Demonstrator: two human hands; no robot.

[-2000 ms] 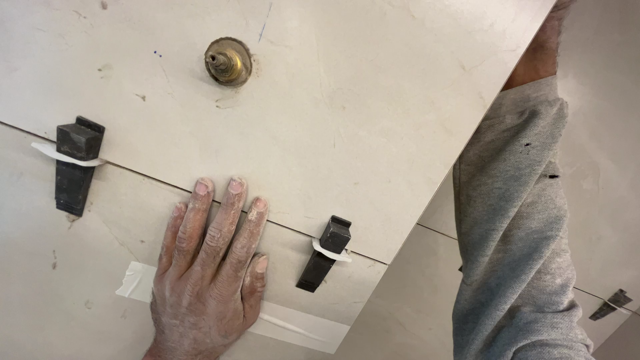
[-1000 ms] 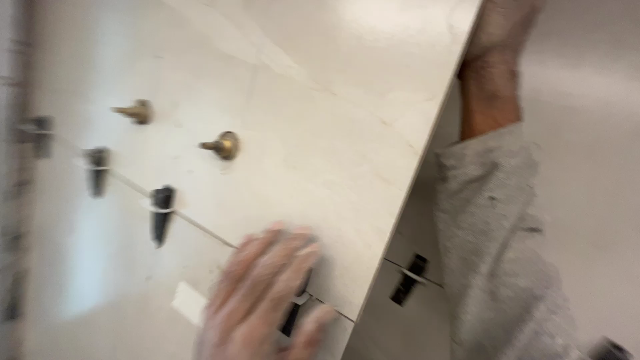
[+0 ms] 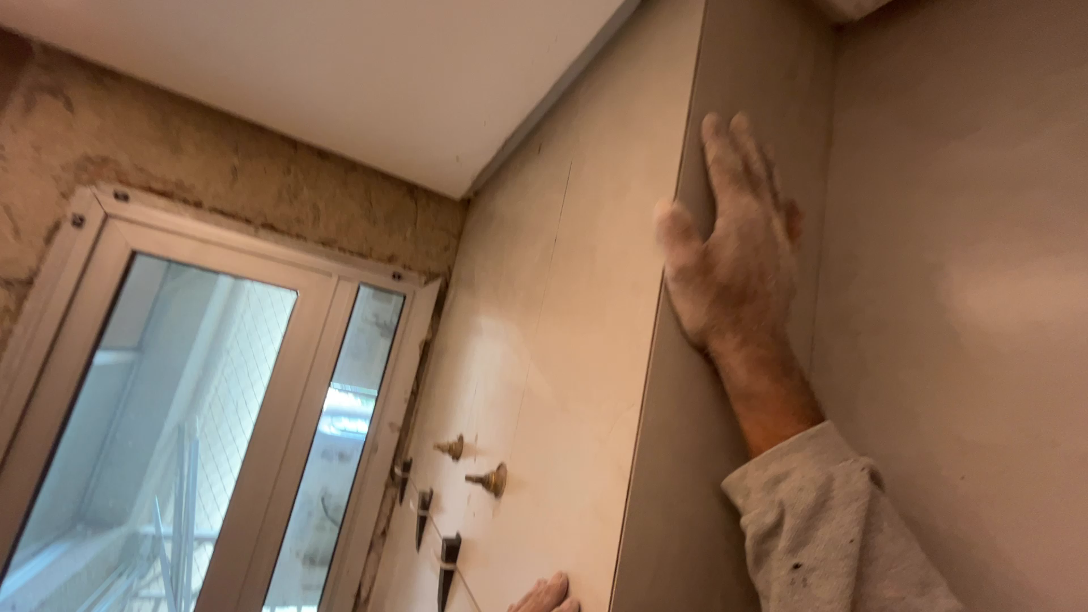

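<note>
My right hand (image 3: 739, 255), dusty and in a grey sleeve, lies with its fingers apart at the outer corner of the tiled wall, the thumb across the edge of the large light tile (image 3: 586, 340) and the palm on the side face (image 3: 680, 476). Only the fingers of my left hand (image 3: 548, 595) show at the bottom, close to the light tile face; the rest is out of frame. Brass valve stems (image 3: 489, 480) stick out of the tile. Below them, black levelling wedges (image 3: 449, 565) sit in white clips along a joint.
A framed window (image 3: 314, 408) stands at the left, with rough bare wall (image 3: 255, 187) above and beside it. The white ceiling (image 3: 340, 76) meets the tile top at a grey strip. Another large wall panel (image 3: 960, 297) rises at the right.
The view has swung up toward the ceiling and window. My left hand, earlier spread on the tile by the joint, now shows only its fingers. My right hand, mostly hidden before, is now visible.
</note>
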